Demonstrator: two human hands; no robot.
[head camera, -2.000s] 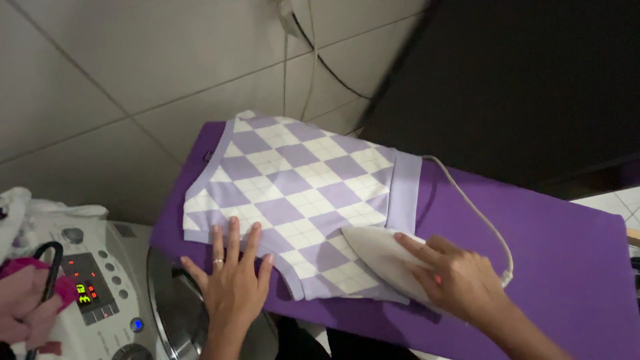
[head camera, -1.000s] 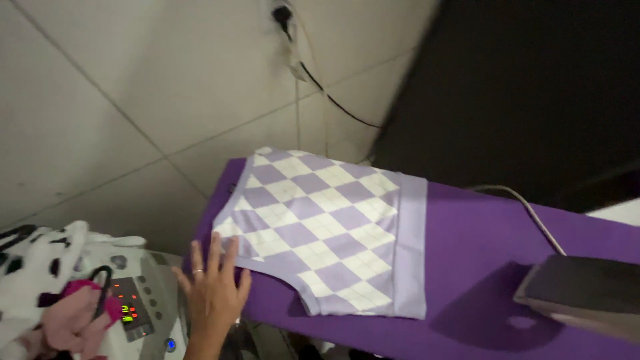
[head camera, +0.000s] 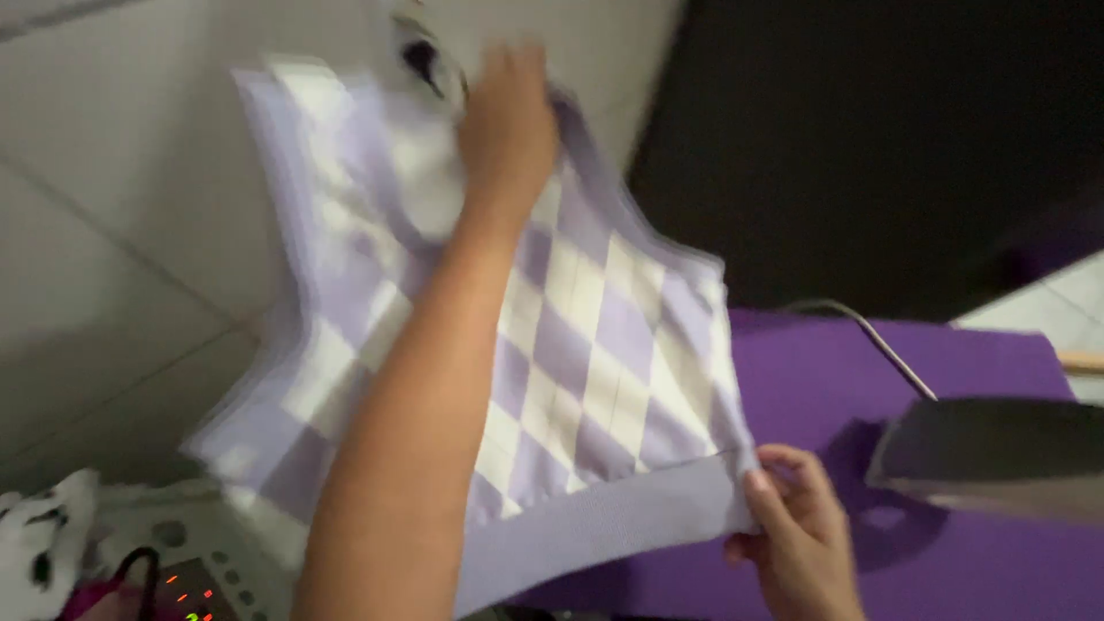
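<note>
A lilac and cream argyle knit vest (head camera: 595, 345) is lifted off the ironing board and hangs spread across the view. My left hand (head camera: 511, 121) is raised at the vest's upper edge near the shoulder, blurred; its grip is hidden by the back of the hand, and the forearm crosses the front of the cloth. My right hand (head camera: 793, 517) pinches the right corner of the ribbed hem between thumb and fingers. An iron (head camera: 992, 457), seen at the right edge, rests on the purple ironing board (head camera: 819, 371), with its pale cord (head camera: 888, 345) running behind it.
An appliance with a lit control panel (head camera: 194, 591) stands at the lower left, with black-and-white cloth (head camera: 43, 535) on it. A black plug (head camera: 421, 59) sits at the tiled wall (head camera: 112, 328). A large dark panel (head camera: 845, 155) rises behind the board.
The vest lay flat on the board and is now lifted and turned. My right hand has let go of the iron, which it held two seconds ago. My left hand has moved up.
</note>
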